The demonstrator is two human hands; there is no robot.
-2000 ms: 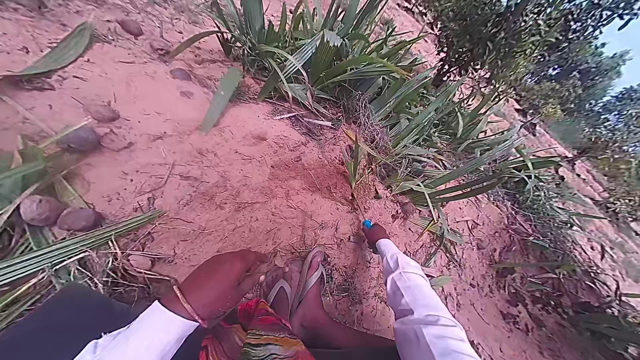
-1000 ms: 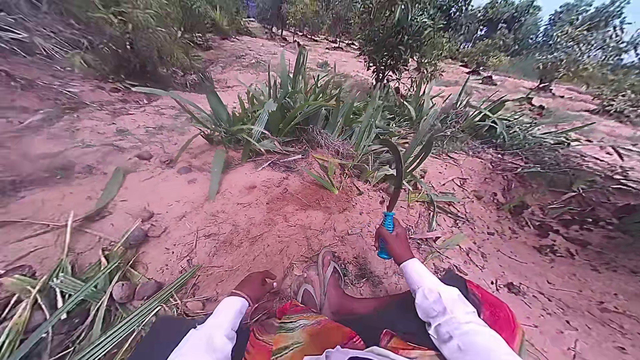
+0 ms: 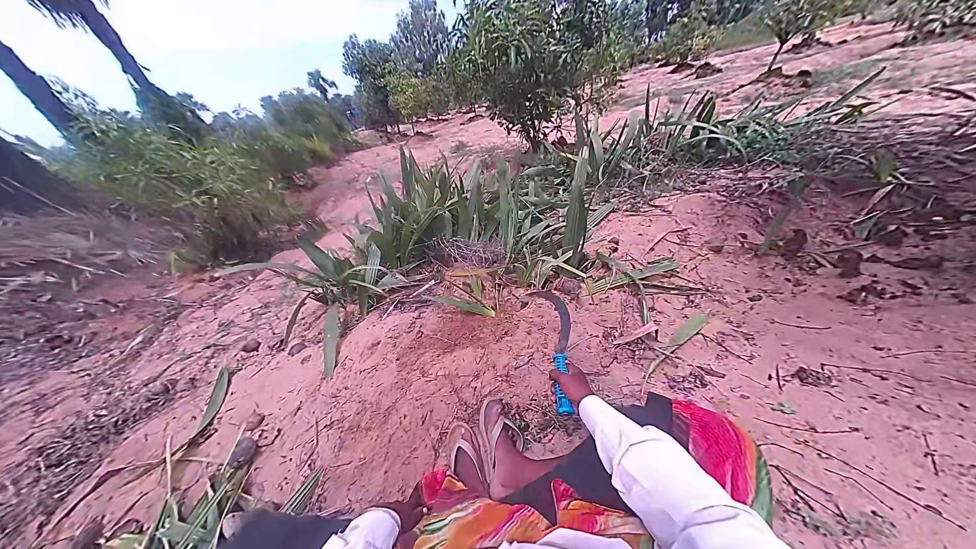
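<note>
My right hand (image 3: 573, 383) is closed round the ribbed blue handle of a sickle (image 3: 564, 320), whose dark curved blade points forward and bends left over the reddish soil. Just ahead of the blade tip grows a small green shoot (image 3: 474, 299), at the foot of a clump of long-leaved plants (image 3: 435, 221). Low in the view, my left hand (image 3: 409, 509) rests at the edge of a bright patterned cloth (image 3: 488, 522); its fingers are partly hidden, and whether it grips the cloth is unclear. My feet in flip-flops (image 3: 494, 431) are between the hands.
Cut long leaves (image 3: 202, 511) and several round dark stones or fruits (image 3: 242, 451) lie at lower left. A loose leaf (image 3: 686, 332) lies on the soil to the right. Beyond the clump stand a leafy young tree (image 3: 526, 76), bushes and leaning trunks (image 3: 114, 46).
The view has lifted toward the horizon. The sickle's blade, upright one second ago, now lies lower, near the ground. My left hand has drawn back to the cloth.
</note>
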